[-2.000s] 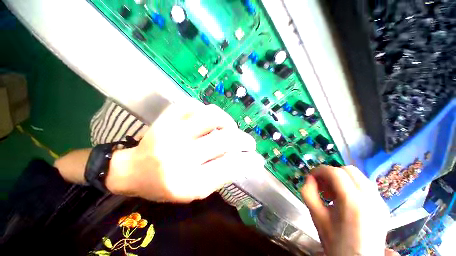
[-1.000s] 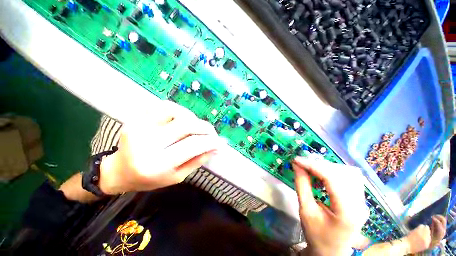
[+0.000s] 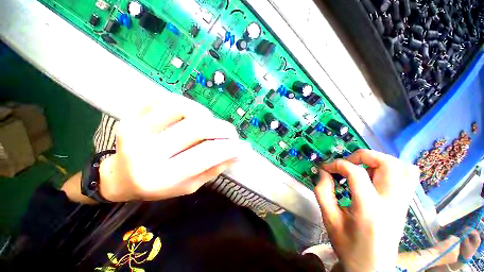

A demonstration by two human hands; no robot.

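Note:
A green circuit board panel [image 3: 154, 53] runs diagonally from upper left to lower right, filled with upright black capacitors with pale tops, small blue parts and black blocks. My left hand [image 3: 175, 154], with a black watch, rests palm down on the near rail at the panel's edge, fingers together; what is under it is hidden. My right hand [image 3: 366, 196] is over the panel's lower right part, thumb and forefinger nearly together at the board. A small dark part shows at its fingertips; I cannot tell whether it is held or stands on the board.
A pale rail [image 3: 339, 74] borders the panel's far side. Beyond it are a black tray of loose black capacitors [image 3: 430, 48] and a blue tray [image 3: 424, 143] with copper-red rings [image 3: 446, 159]. Another person's hand [image 3: 451, 249] shows at lower right. Cardboard boxes [image 3: 24, 138] stand at left.
Since one second ago the view has shifted, so the trays lie further right. My right hand's fingers have curled closer over the board. My left hand stays on the near rail.

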